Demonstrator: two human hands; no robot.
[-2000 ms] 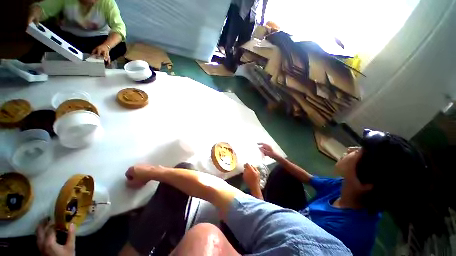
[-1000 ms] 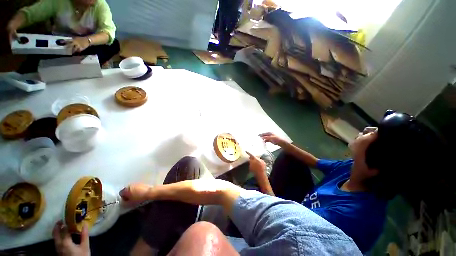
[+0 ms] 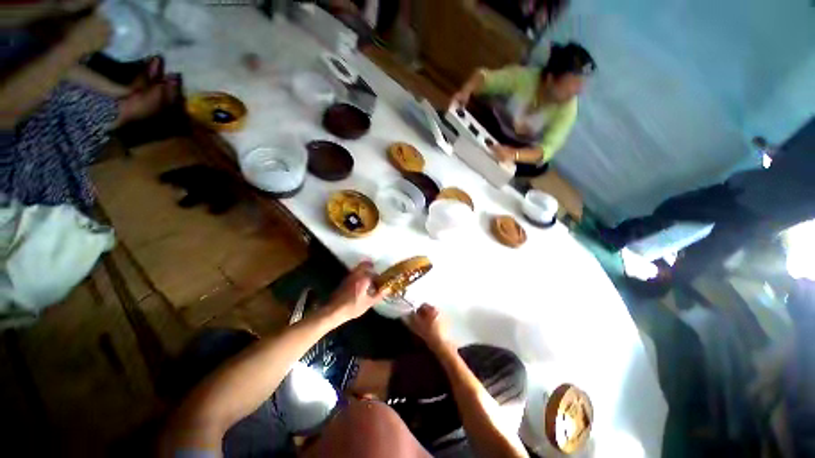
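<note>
My left hand (image 3: 357,292) grips a round tan housing (image 3: 406,273) by its near rim. The housing is tilted on edge over the table's front edge, with small fittings inside. My right hand (image 3: 431,324) is just right of and below it, fingers bunched. A thin pale wire (image 3: 407,301) runs from the housing to its fingertips; the grip there is small and blurred. A white bowl (image 3: 391,307) is partly hidden beneath the housing. Another tan housing with a black insert (image 3: 353,213) lies open side up behind.
The white table (image 3: 500,295) holds more tan housings (image 3: 569,418), dark brown housings (image 3: 330,160) and white bowls (image 3: 540,207). A person in yellow-green (image 3: 545,103) handles a long white box (image 3: 474,128) across the table. Cardboard (image 3: 170,241) lies on the floor at left.
The view has swung left and tilted, so the table's left side shows. My left hand still holds the tan housing. My right hand is now closer under it. The neighbour in blue is out of view.
</note>
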